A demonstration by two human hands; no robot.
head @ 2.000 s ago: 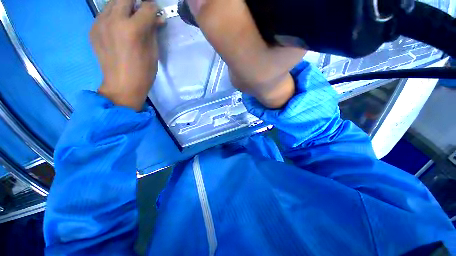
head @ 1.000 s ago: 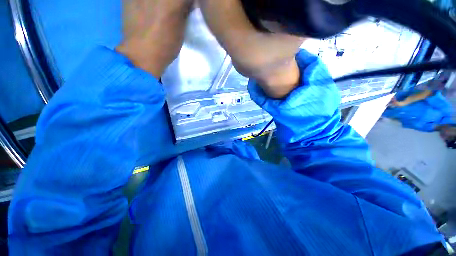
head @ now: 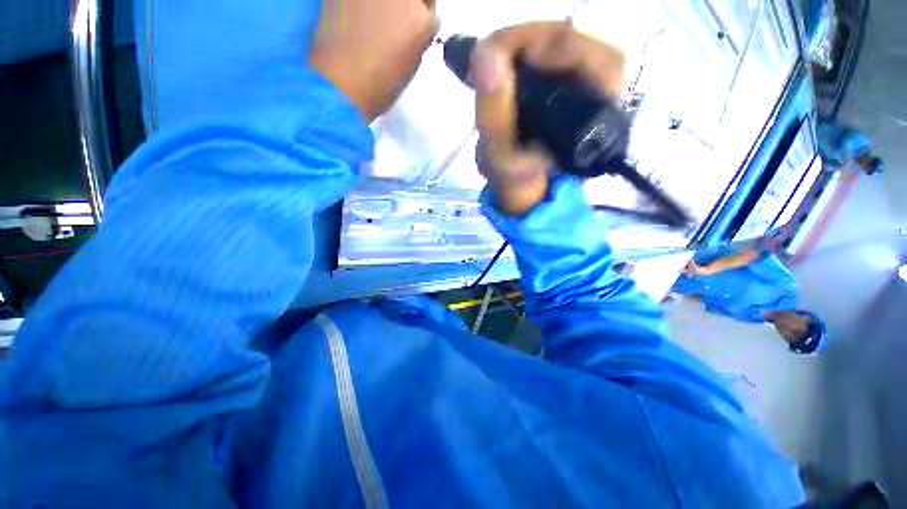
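My right hand (head: pixel 527 99) is closed around the black electric screwdriver (head: pixel 572 117), held roughly level over the display back panel (head: pixel 428 224). The driver's nose points left, close to my left hand (head: pixel 383 50). My left hand is at the top edge of the picture, fingers bent together and partly cut off; a tiny dark tip shows between it and the nose, but I cannot tell whether it is the bit or a screw. The black power cord (head: pixel 651 194) leaves the driver's rear. The panel is silvery and glaring white.
A blue carrier border (head: pixel 398 278) lies under the panel's near edge. A shiny conveyor roller (head: pixel 88 119) stands at the left. Another panel (head: pixel 781 189) is at the right. A person in a blue smock (head: pixel 741 283) is at the right, with another person (head: pixel 845 144) farther back.
The screwdriver and my right hand have come down into fuller view, with the nose beside my left hand. More of the panel's right side and the people there show. My left arm appears farther right.
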